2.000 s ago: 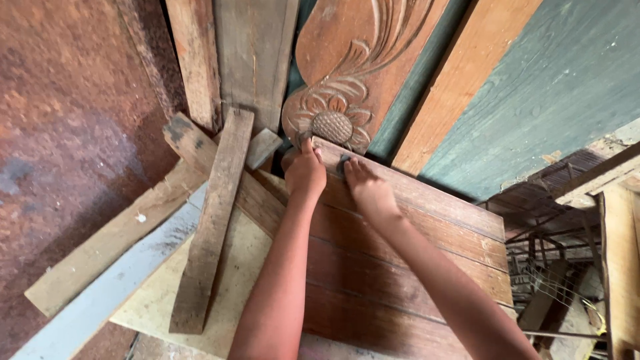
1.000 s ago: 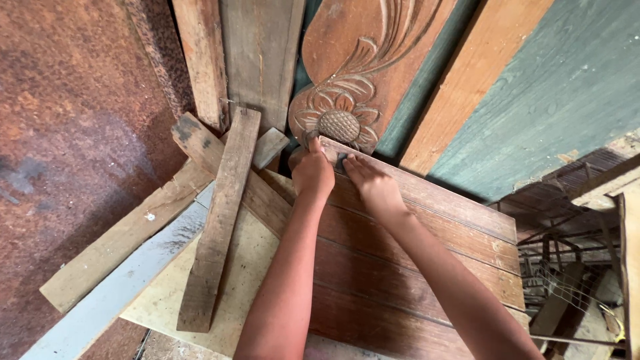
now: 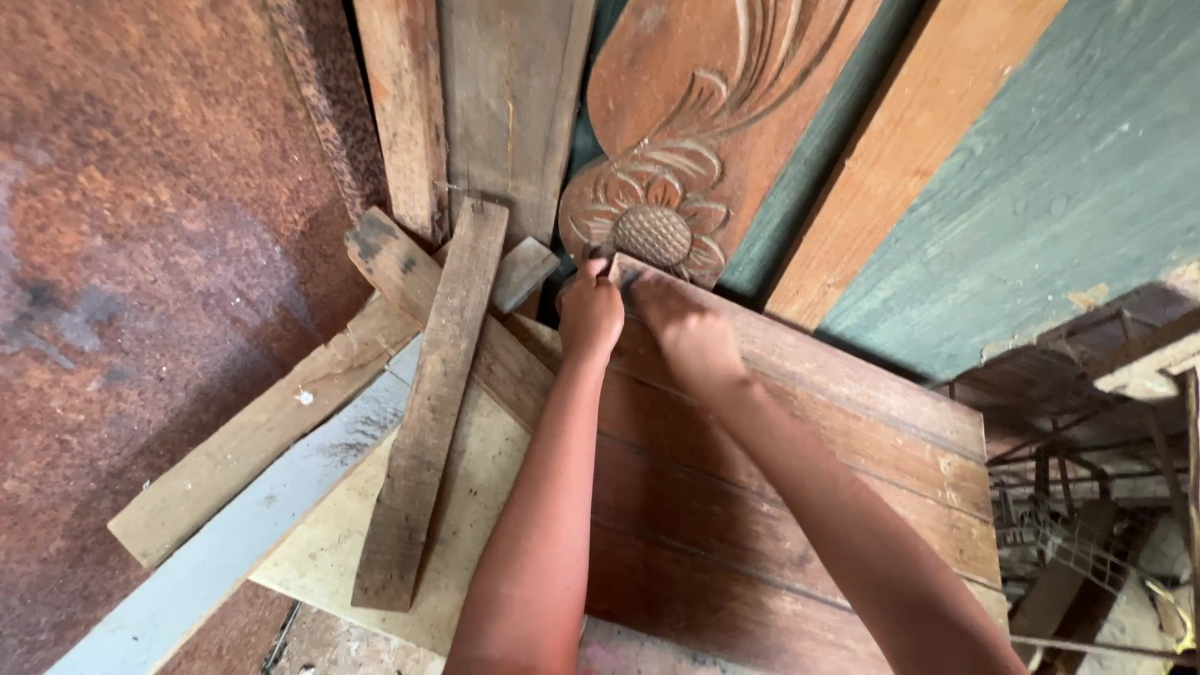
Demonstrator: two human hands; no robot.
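Note:
A slatted wooden panel [image 3: 806,469] leans at a slant in front of a carved wooden board [image 3: 741,103] with a sunflower relief [image 3: 652,234]. At the panel's upper left corner, my left hand [image 3: 592,314] grips the edge, its thumb near the tip of the corner. My right hand [image 3: 689,328] is bent against the panel's face just right of that corner, its fingertips at a small dark spot. Whether the right fingers hold something small there cannot be seen. Both forearms reach over the panel.
Loose wooden planks [image 3: 436,403] lie crossed on the left, with a pale blue board [image 3: 281,516] and a cream sheet [image 3: 478,469] beneath. A rusty metal sheet [image 3: 141,234] stands behind them. Green boards [image 3: 1059,178] and an orange-brown plank [image 3: 919,159] rise behind the panel; wire mesh [image 3: 1078,553] shows at right.
Both hands stay at the panel's upper left corner. The right hand has shifted slightly at the panel's face; the left keeps its hold.

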